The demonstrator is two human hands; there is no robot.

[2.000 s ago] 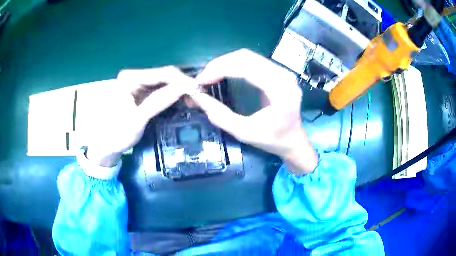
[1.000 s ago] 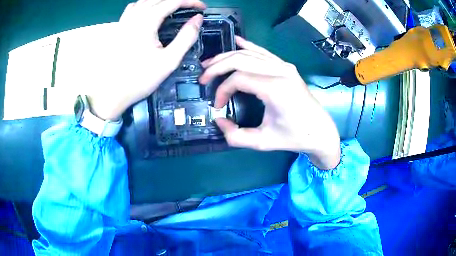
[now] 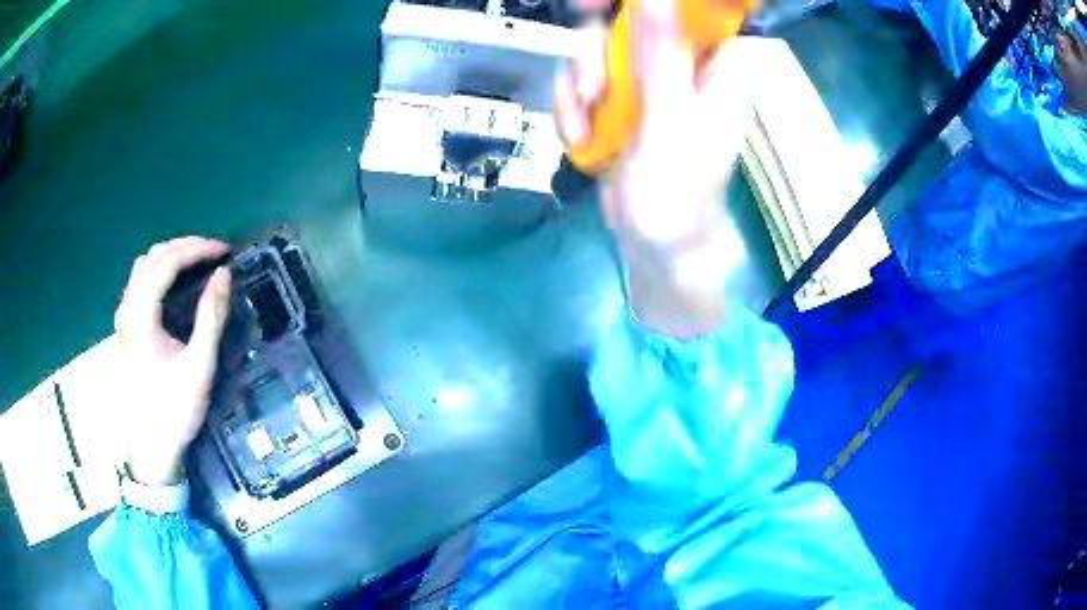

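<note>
The black open housing (image 3: 280,411) lies on the grey assembly fixture (image 3: 379,443) at the lower left, with small white pieces inside its lower compartment. My left hand (image 3: 173,334) is around the upper left side of the housing, thumb and fingers gripping its edge. My right hand (image 3: 668,155), blurred, is raised at the top centre with its fingers around the orange electric screwdriver (image 3: 622,89). The top of the screwdriver is cut off by the picture's edge, and its bit is too blurred to make out.
A white and grey boxy screw feeder (image 3: 477,131) stands at the top centre. A cream backing sheet (image 3: 36,459) lies left of my left hand. Cream cardboard sheets (image 3: 822,179) lie at the right, crossed by a black cord (image 3: 894,167). Another person's sleeve (image 3: 1031,155) shows at the upper right.
The view has swung right. My right hand has left the housing's inside and taken hold of the orange screwdriver. My left hand has stayed at the housing.
</note>
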